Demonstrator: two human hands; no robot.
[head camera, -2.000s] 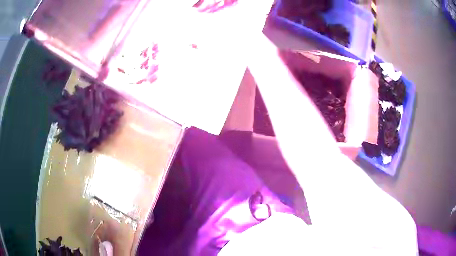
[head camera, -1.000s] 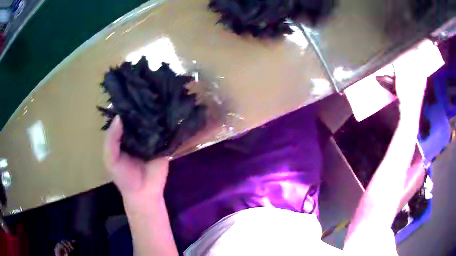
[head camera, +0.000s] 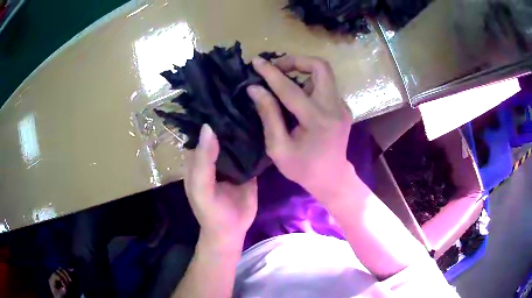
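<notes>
A black ruffled fabric flower head (head camera: 224, 99) with jagged edges is held over the front edge of the tan, tape-covered table (head camera: 87, 134). My left hand (head camera: 221, 186) cups it from below, with the thumb on its near side. My right hand (head camera: 306, 116) holds its right side between bent fingers and thumb. The underside of the flower and some left fingertips are hidden.
More black flowers (head camera: 356, 11) lie at the table's far side, cut off by the frame. At right below the table edge is an open cardboard box (head camera: 458, 224) of black pieces beside a blue crate (head camera: 475, 256). Another person's hand (head camera: 60, 282) shows at lower left.
My right hand has come from the box at right to the flower. The flower and my left hand have shifted right in view, and both hands are now on the flower.
</notes>
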